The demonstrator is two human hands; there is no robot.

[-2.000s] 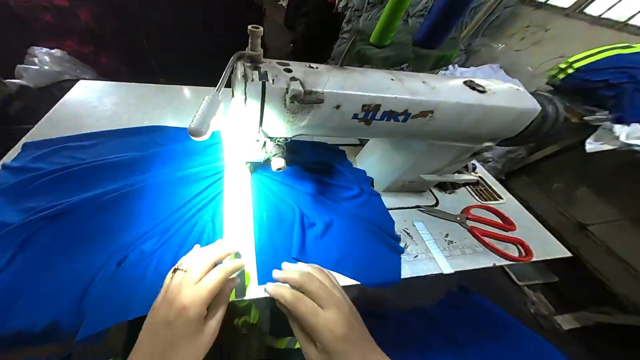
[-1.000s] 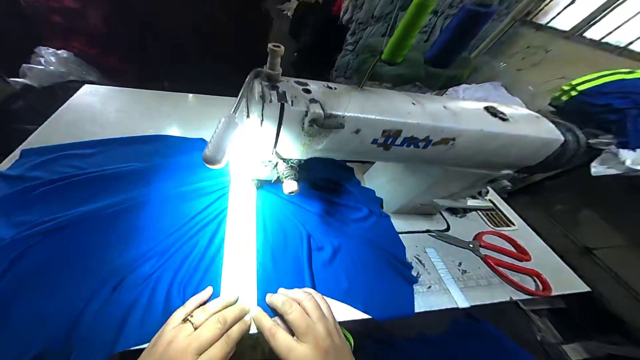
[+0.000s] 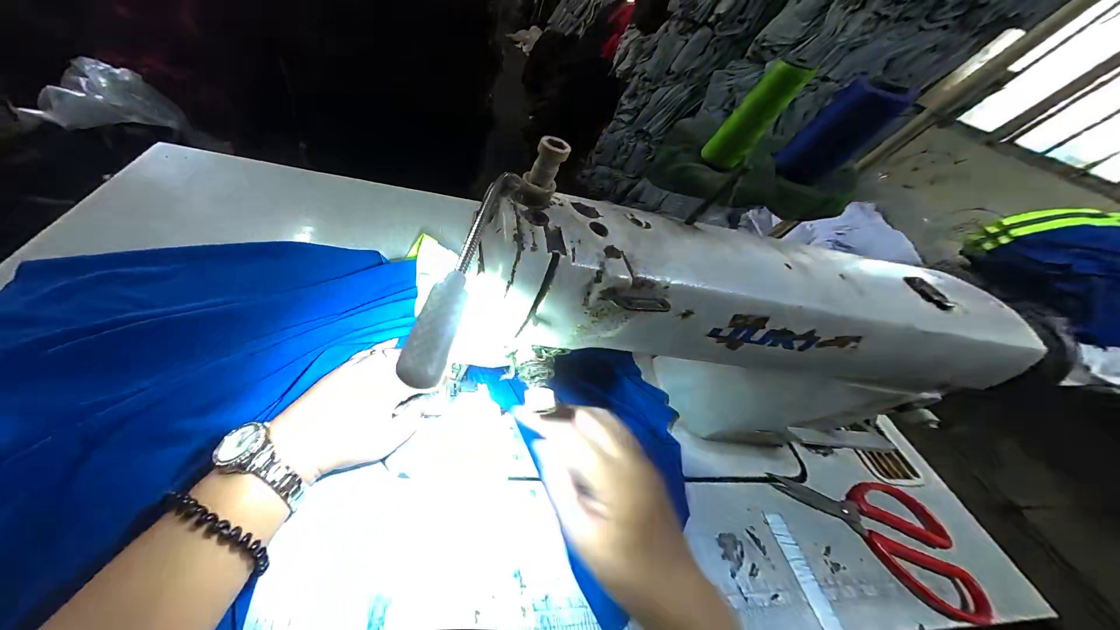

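Observation:
Blue fabric [image 3: 175,350] spreads over the left of the table, and more of it passes under the head of a white Juki sewing machine [image 3: 735,297]. My left hand [image 3: 367,411], with a watch and a dark beaded bracelet at the wrist, lies on the cloth just left of the needle area; glare hides its fingertips. My right hand [image 3: 595,499] is slightly blurred, fingers bent, close to the presser foot and over a strip of blue fabric. Whether its fingers pinch anything does not show. A lamp [image 3: 433,332] on a flexible neck lights the spot brightly.
Red-handled scissors [image 3: 853,516] and a pale ruler-like strip [image 3: 801,569] lie on the white table [image 3: 332,197] at the right. Green [image 3: 757,114] and blue thread cones [image 3: 840,127] stand behind the machine. A clear plastic bag [image 3: 114,96] is at the far left.
Both hands have moved from the near end of the bright strip up to the needle area. The fabric's near part has shifted, baring more tabletop in front. The right hand is now raised beside the machine head.

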